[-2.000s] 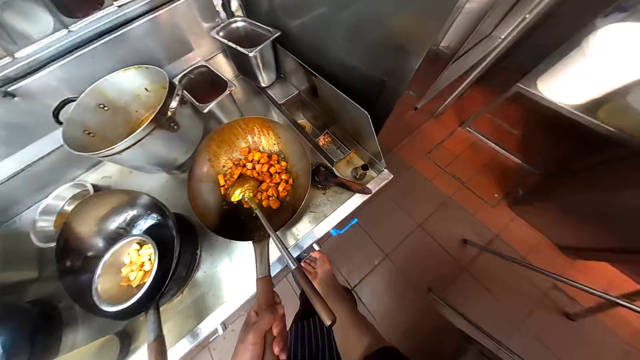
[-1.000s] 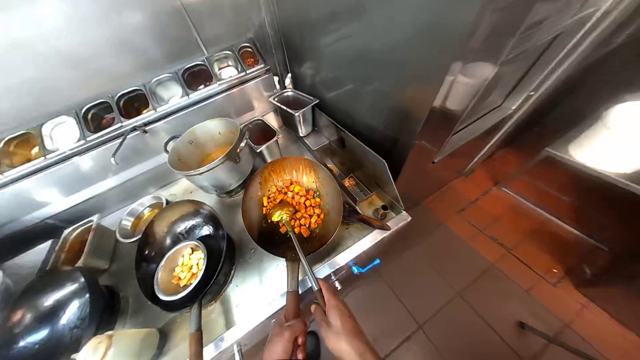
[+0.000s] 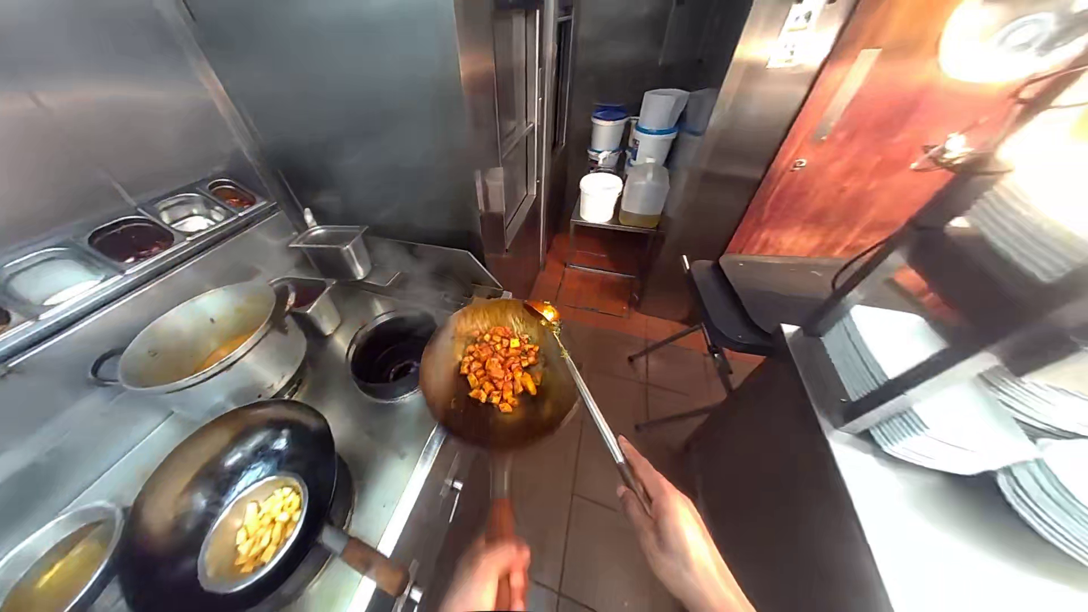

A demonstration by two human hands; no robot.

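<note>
My left hand (image 3: 493,571) grips the wooden handle of a wok (image 3: 455,425), which is raised off the stove and over its front edge. Diced food in orange-red sauce (image 3: 500,367) lies in the wok. My right hand (image 3: 659,510) is closed around the handle of a long metal ladle (image 3: 595,408), whose sauce-coated bowl is at the wok's upper right rim. The bare burner ring (image 3: 393,355) stands left of the wok. A second wok (image 3: 170,484) at lower left holds a metal bowl with pale yellow pieces (image 3: 268,529).
A large pot (image 3: 238,370) and metal containers (image 3: 334,252) stand at the back of the stove (image 3: 374,463). Seasoning trays (image 3: 132,240) line the ledge. At right are a folding chair (image 3: 733,319) and a counter (image 3: 858,518) with stacked plates (image 3: 952,425). Buckets (image 3: 600,197) stand on a low rack beyond.
The wok has been lifted from its burner, uncovering the ring. The ladle's bowl has moved out of the food to the rim. The view has swung to the right.
</note>
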